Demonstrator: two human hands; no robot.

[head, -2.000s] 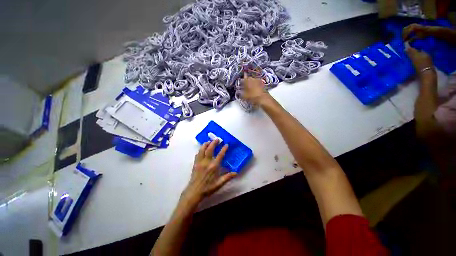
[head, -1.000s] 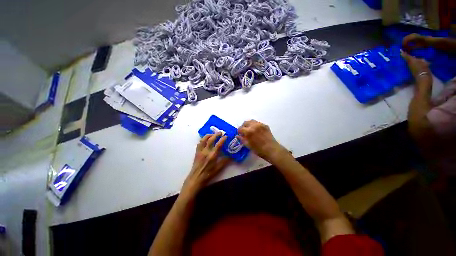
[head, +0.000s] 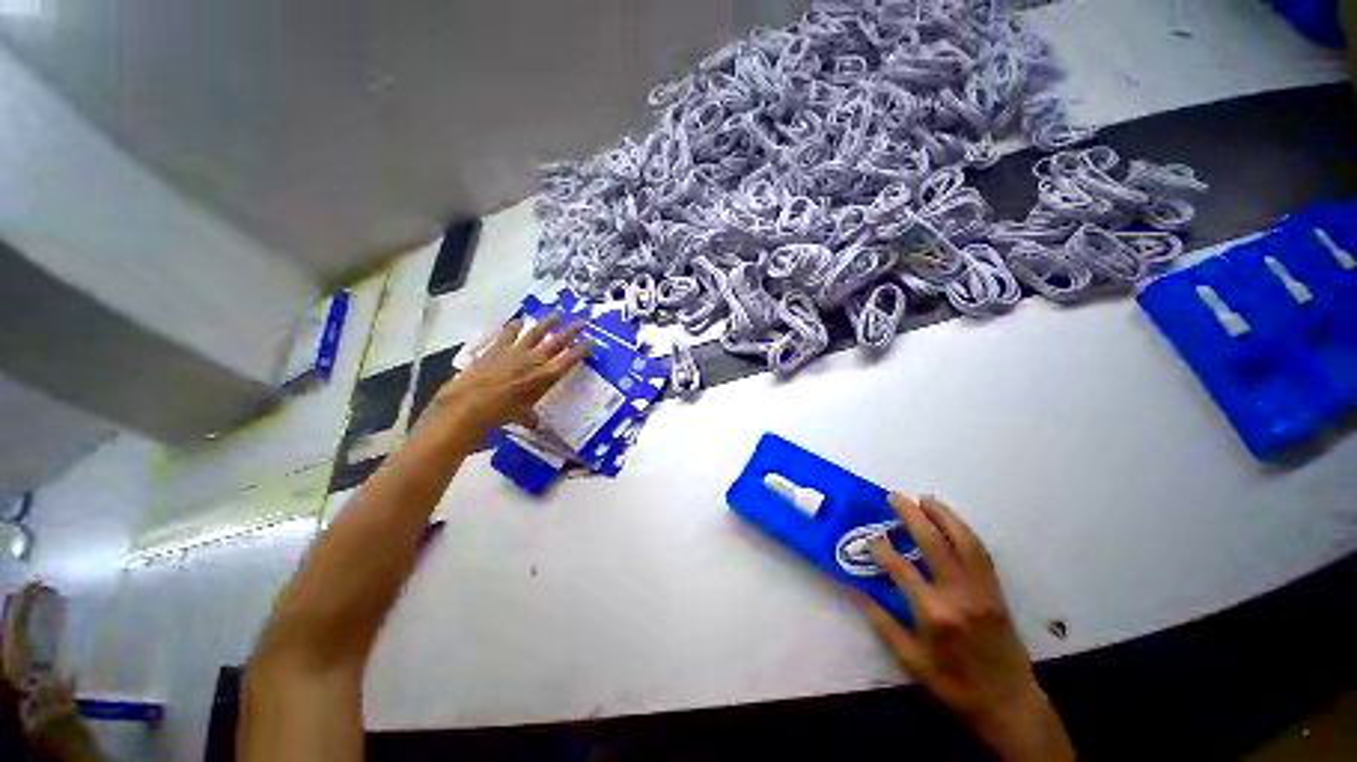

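A blue tray (head: 816, 542) lies on the white table in front of me. A small white charger piece (head: 793, 494) sits in its left end and a coiled white cable (head: 859, 549) in its right end. My right hand (head: 960, 613) grips the tray's right end, with fingertips at the cable and the thumb at the near edge. My left hand (head: 509, 375) lies with spread fingers on the fanned stack of flat blue-and-white boxes (head: 584, 405). It covers part of the stack, and no box is seen lifted.
A large heap of coiled cables (head: 833, 164) lies at the back, behind the boxes and tray. Several joined blue trays (head: 1265, 350) with white pieces lie at the right. A dark flat rectangle (head: 456, 255) lies near the wall. Part of a person (head: 37, 655) shows at lower left.
A coiled cable has come from the heap into the tray. My left hand has moved from the tray to the boxes; my right hand now holds the tray's right end. The view has shifted left.
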